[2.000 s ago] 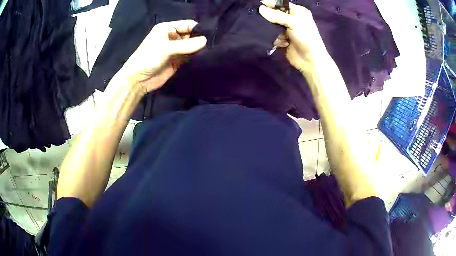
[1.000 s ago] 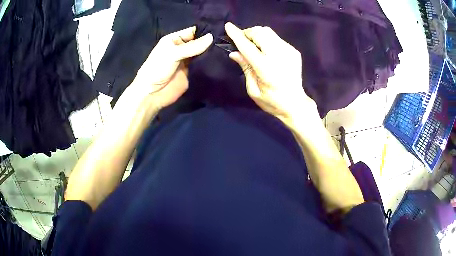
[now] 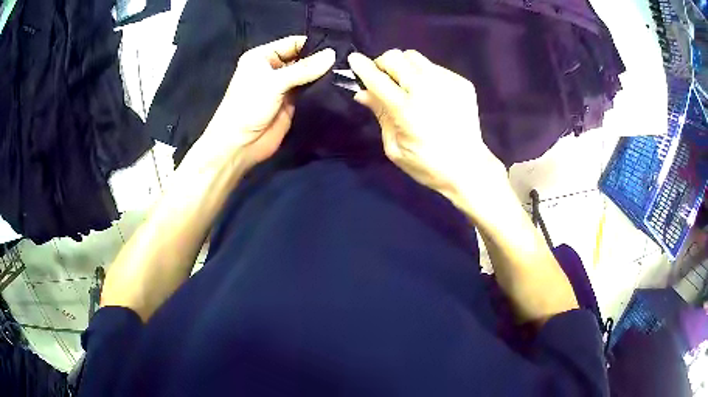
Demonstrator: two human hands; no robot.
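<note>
A dark shirt [image 3: 536,85], purple at the right, lies spread in front of me with small buttons along its edges. My left hand [image 3: 272,97] pinches a piece of the shirt between thumb and fingers, near the top middle. My right hand [image 3: 419,108] is close beside it, fingers curled round small thread snips [image 3: 345,76]. Only the shiny tips of the snips show, pointing left at the cloth by my left thumb. The rest of the tool is hidden in my right hand.
A second dark garment [image 3: 58,116] lies at the left on the white table [image 3: 640,89]. A blue mesh basket [image 3: 633,170] stands at the right beside the table. A dark object with a lit screen [image 3: 140,9] shows at the top left. A pale tiled floor is below.
My right hand has moved left and down since two seconds ago, bringing the snips beside my left fingertips. Over the last second both hands have hardly moved.
</note>
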